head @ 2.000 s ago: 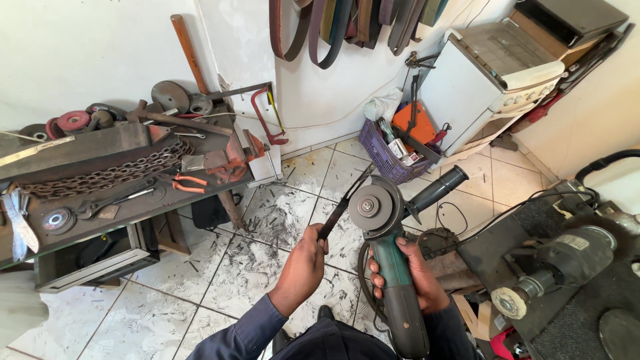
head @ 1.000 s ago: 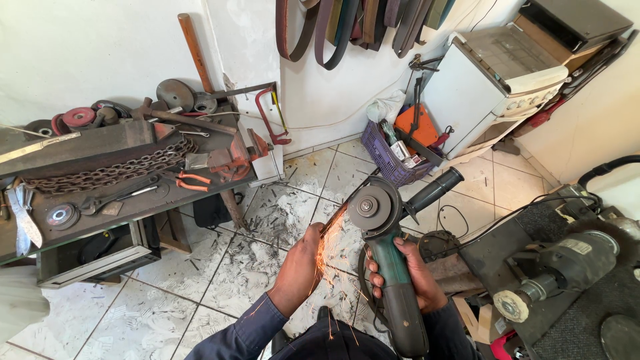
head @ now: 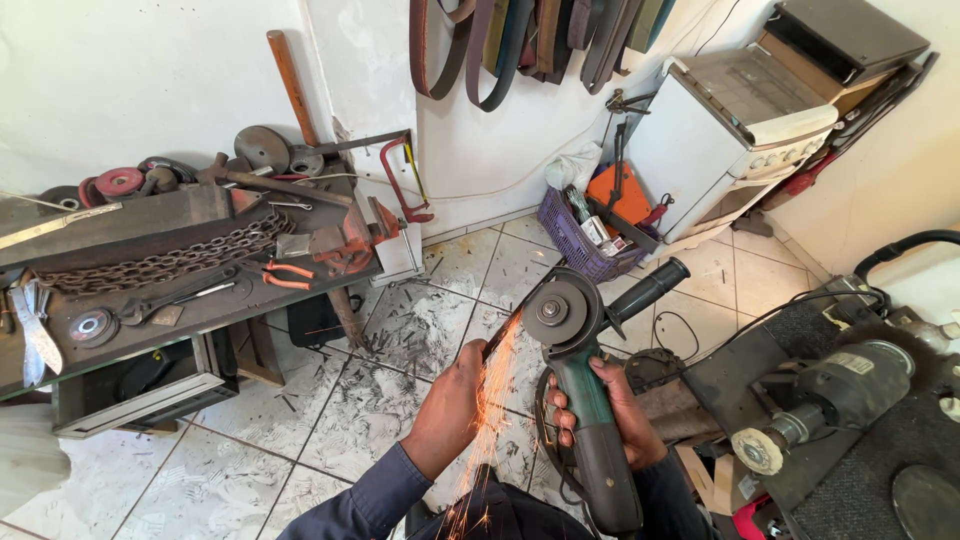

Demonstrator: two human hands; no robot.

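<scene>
My right hand [head: 611, 409] grips the green and black body of an angle grinder [head: 585, 397], its thumb on top and its fingers around the near side. The grinder's disc [head: 553, 309] faces up toward me, and its black side handle [head: 649, 289] points up and right with no hand on it. In my left hand [head: 450, 405] is a dark, narrow metal piece [head: 510, 322], held along the left edge of the disc. Orange sparks [head: 495, 390] stream down from there, past my left hand toward my body. The far end of the piece is partly hidden behind the disc.
On the left, a workbench [head: 262, 304] carries a rusty chain [head: 172, 255], a red bench vise [head: 349, 240], orange-handled pliers [head: 289, 274] and a hammer [head: 277, 180]. A purple crate [head: 570, 232] stands ahead beside a white stove [head: 697, 150]. At right sits a bench polishing motor [head: 847, 382].
Two seconds ago the metal piece was apart from the disc, without sparks. My left hand has brought it to the disc's edge, and sparks now fly. My right hand keeps hold of the grinder.
</scene>
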